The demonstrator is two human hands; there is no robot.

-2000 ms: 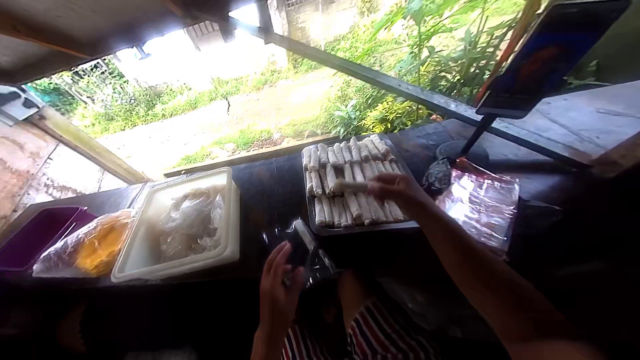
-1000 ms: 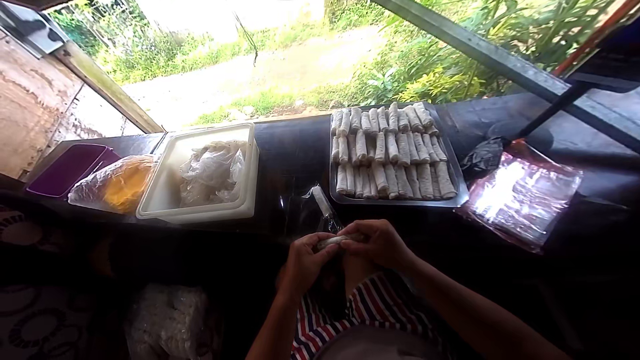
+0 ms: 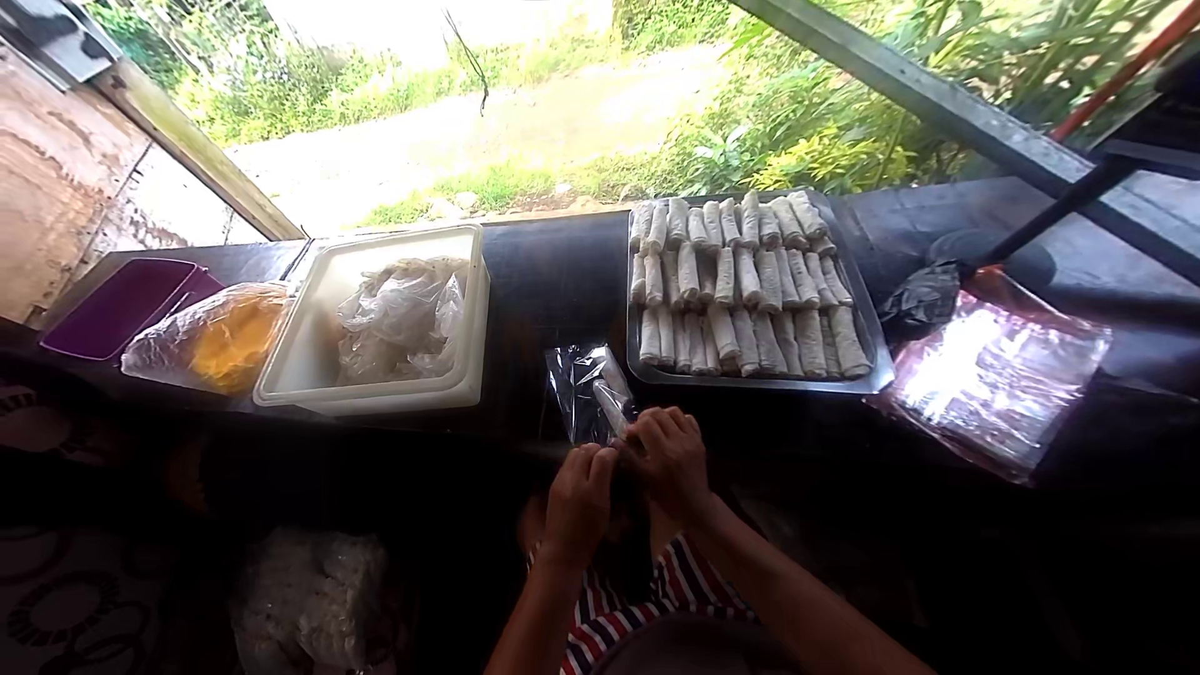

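Note:
A clear plastic bag lies at the front edge of the dark table, with pale wrapped rolls inside its right side. My left hand pinches the near edge of this bag. Right beside it, my right hand has its fingers closed at the bag's mouth, by the near end of a roll. Fingertips of both hands almost touch. Behind and to the right, a metal tray bears several rows of similar pale rolls.
At left stand a white plastic tub with a clear bag in it, a bag with yellow contents and a purple container. Right of the tray lie a black plastic bag and a shiny plastic pack. A dark stand rises behind.
My right hand has left the tray with a roll and come beside my left hand. From holding a roll between them, both hands have moved to the bag's mouth. The view has shifted.

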